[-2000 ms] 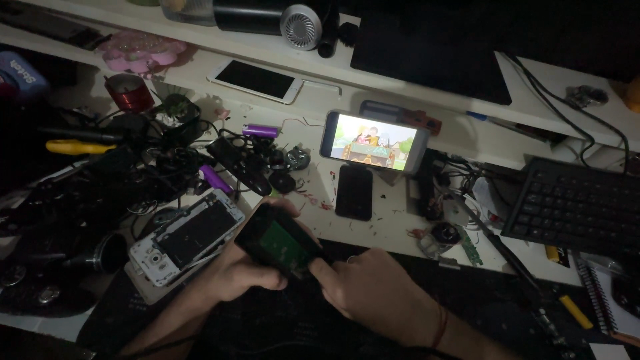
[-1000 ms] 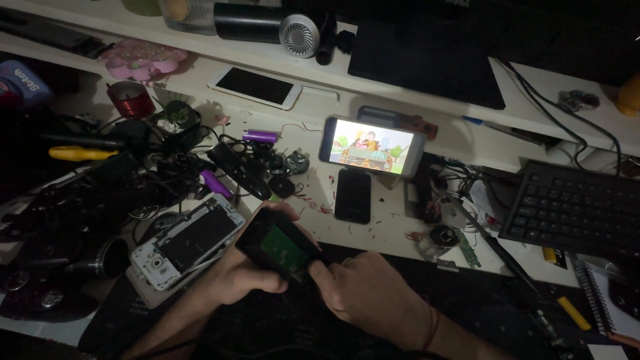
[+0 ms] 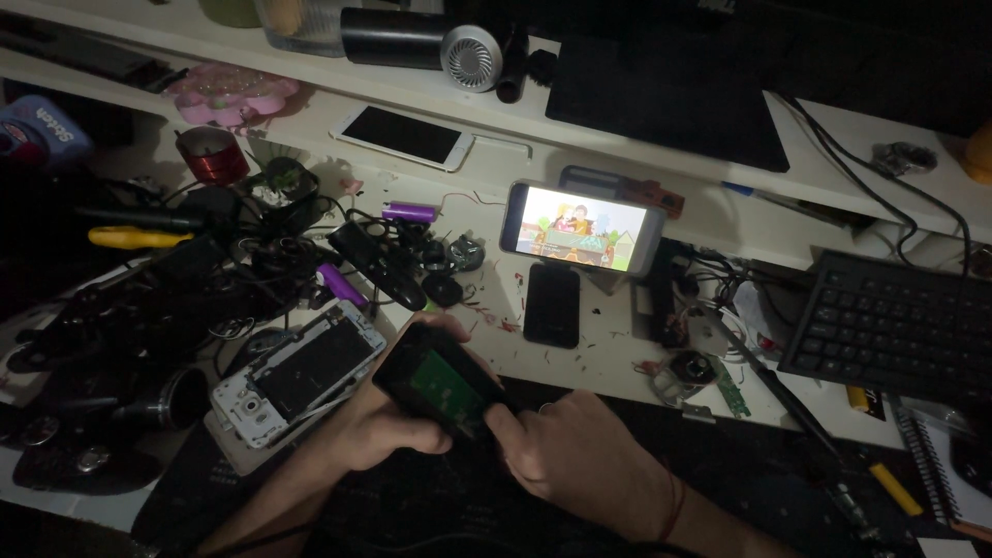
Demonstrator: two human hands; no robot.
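A black rectangular device (image 3: 442, 380) with a green area on its face lies tilted in my left hand (image 3: 387, 426), whose thumb rests along the near edge and whose fingers wrap the far side. My right hand (image 3: 573, 449) has its curled index finger at the device's lower right edge; whether it holds anything small is hidden. An opened white smartphone (image 3: 298, 372) lies left of my left wrist. Beyond the hands, a dark phone (image 3: 552, 306) lies flat before a propped smartphone (image 3: 583, 229) with a lit cartoon picture.
Tangled black cables and parts (image 3: 263, 263), purple battery cells (image 3: 341, 284) and a camera (image 3: 93, 434) crowd the left. At right are a keyboard (image 3: 891, 333), a soldering iron-like rod (image 3: 775, 395), a spiral notebook (image 3: 945, 465) and a small motor-like part (image 3: 686, 372). A white smartphone (image 3: 403, 138) lies behind.
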